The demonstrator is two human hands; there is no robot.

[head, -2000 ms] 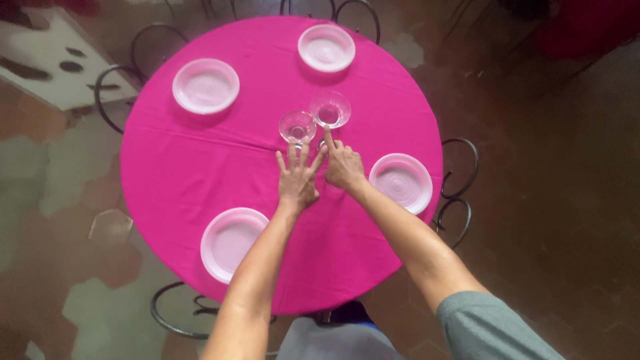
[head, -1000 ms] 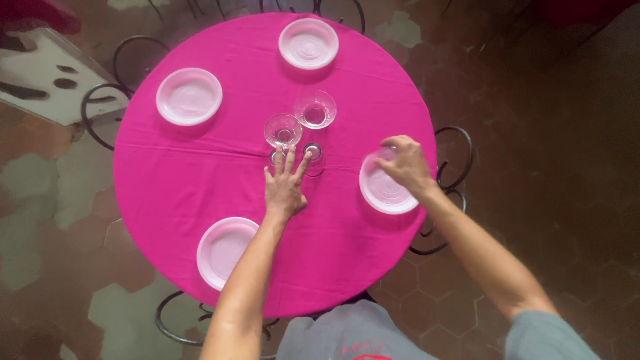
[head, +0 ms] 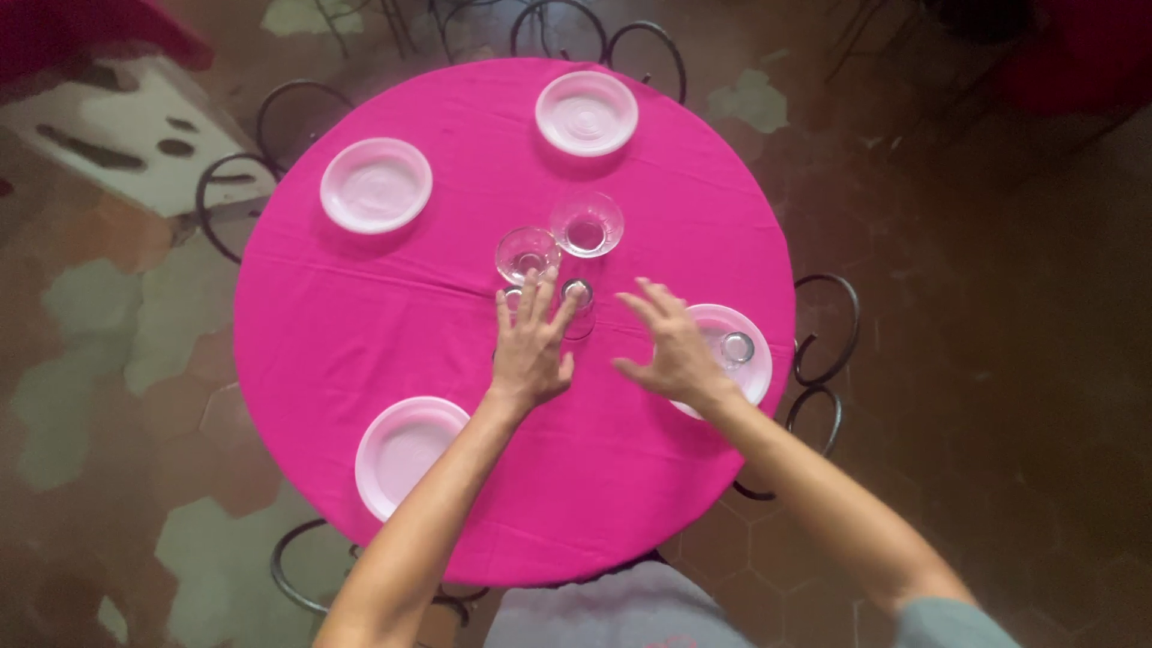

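My left hand [head: 533, 346], fingers spread, is over the small glasses near the table's middle; its fingertips are at or just above a small glass [head: 577, 292] and another small glass [head: 513, 299], and contact is hard to tell. Beyond them stand a clear glass bowl [head: 528, 256] and a second glass bowl [head: 587, 225], side by side. My right hand [head: 673, 346] is empty with thumb and fingers apart, partly over the right plate [head: 760, 378]. On that plate rests a small clear glass [head: 737, 347].
A round table with a pink cloth [head: 315, 360] also bears a far plate [head: 587, 114], an upper left plate [head: 376, 185] and a near left plate [head: 405, 454]. Metal chairs [head: 826, 328] with curled backs surround it. A white panel with dark cutouts [head: 153, 135] lies at the upper left.
My right hand has moved left from over the right plate, where a small glass now shows. Two seconds ago it was beside my left hand. My left hand remains by the glasses.
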